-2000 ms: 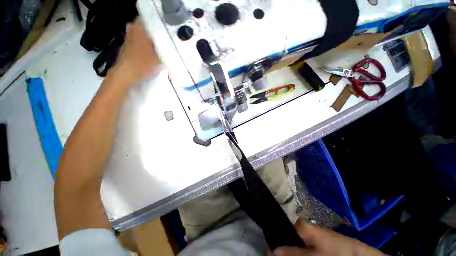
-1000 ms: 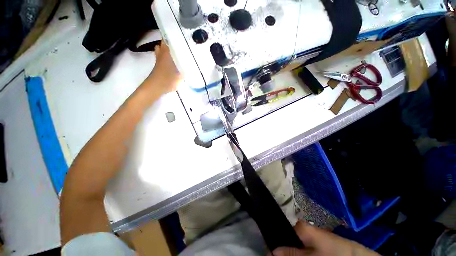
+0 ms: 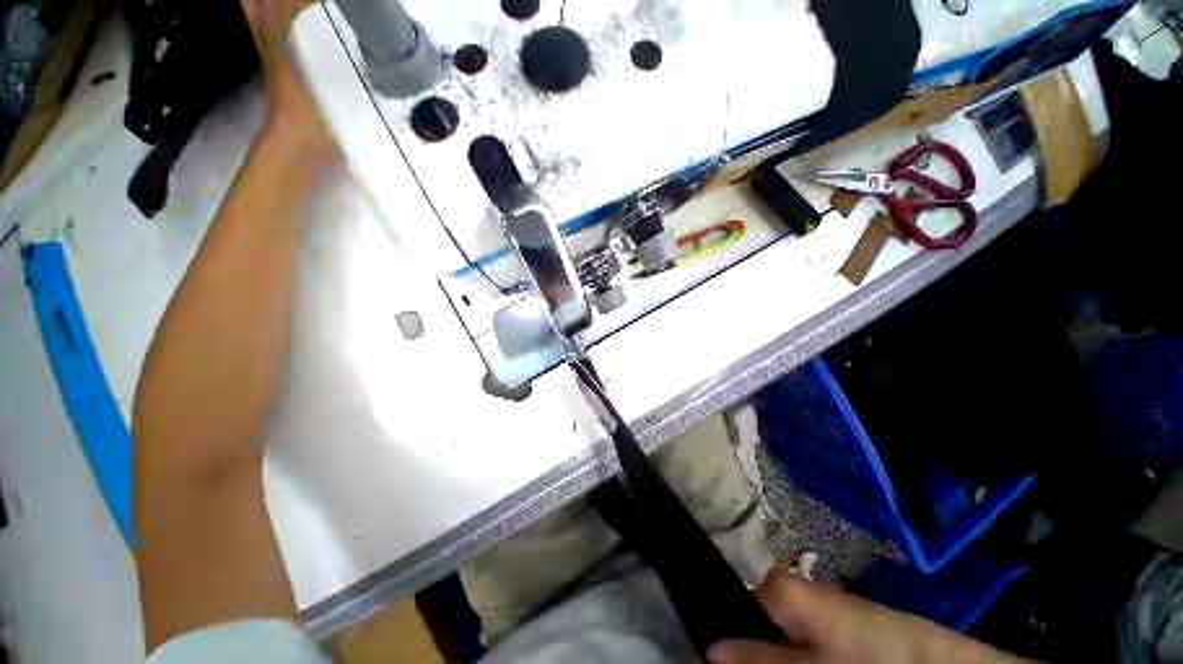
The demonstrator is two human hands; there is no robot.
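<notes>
A long black fabric strip (image 3: 681,558) runs from my right hand up over the table edge and narrows into the metal folder (image 3: 590,389) in front of the needle area. My right hand (image 3: 811,623) is closed on the strip at the bottom of the view. My left arm reaches up the left side of the white sewing machine head (image 3: 610,104). My left hand (image 3: 270,20) is cut off by the top edge, so its fingers cannot be made out. A pile of black sewn strap (image 3: 182,78) lies beside it at upper left.
Red-handled scissors (image 3: 928,195), a yellow-red snips (image 3: 711,241) and a black-handled tool (image 3: 784,201) lie right of the needle. Blue tape (image 3: 81,389) is on the table (image 3: 376,493) at left. A blue crate (image 3: 843,454) stands below the table at right.
My left hand has moved up and away, out towards the top edge. The view has shifted a little, and the curved metal part on the head looks lower. My right hand keeps its hold.
</notes>
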